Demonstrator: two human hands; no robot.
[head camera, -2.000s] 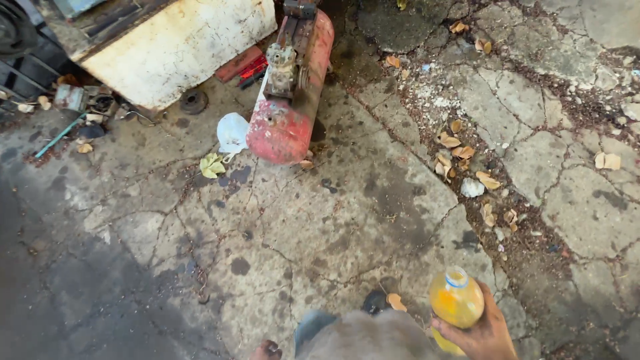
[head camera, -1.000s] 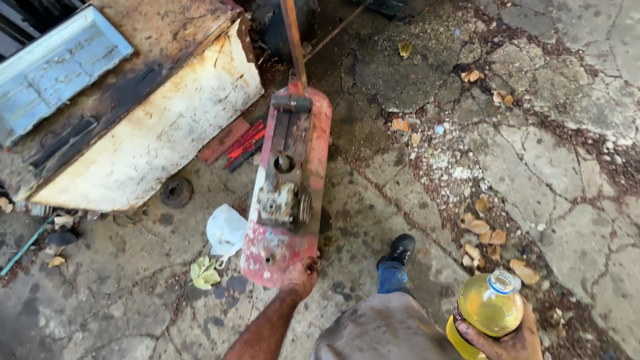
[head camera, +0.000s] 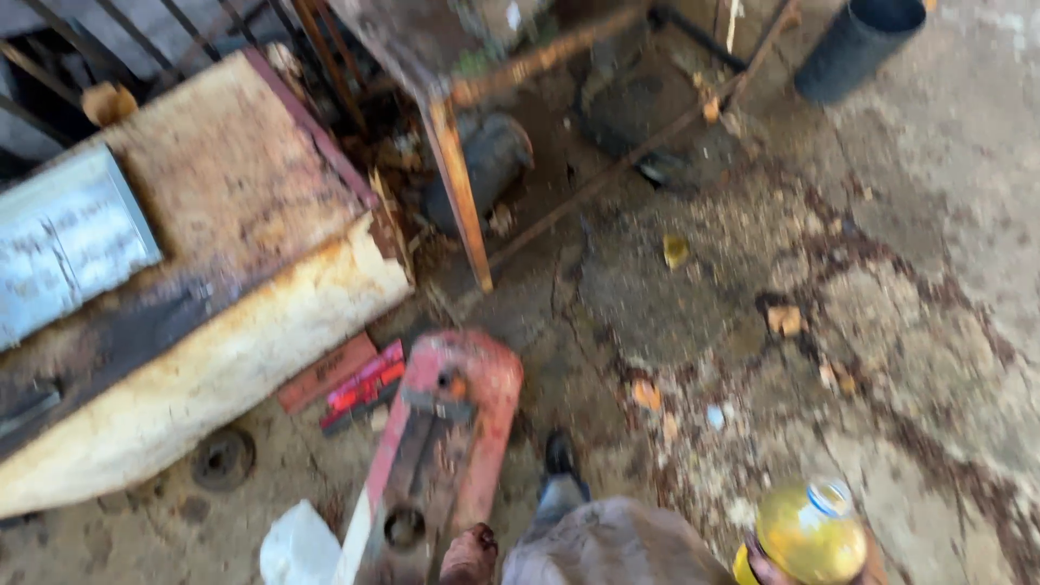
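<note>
My right hand, at the bottom right, is wrapped around a clear plastic bottle of yellow liquid; its mouth is uncapped with a blue ring. My left hand is at the bottom edge, by the right side of a worn red metal tank with a dark mounting plate and a round hole on top. The fingers look curled, but whether they grip the tank cannot be told. The lower end of the tank lies outside the view.
A rusty white cabinet lies at the left with a light-blue metal tray on it. Red tools, a round metal disc and a white plastic bag lie nearby. A rusty-legged table and dark bucket stand ahead.
The view has shifted forward, bringing the table and bucket in. My left hand, low in view two seconds ago, reached the tank's near end one second ago and is now farther along its side. The bottle stays in my right hand.
</note>
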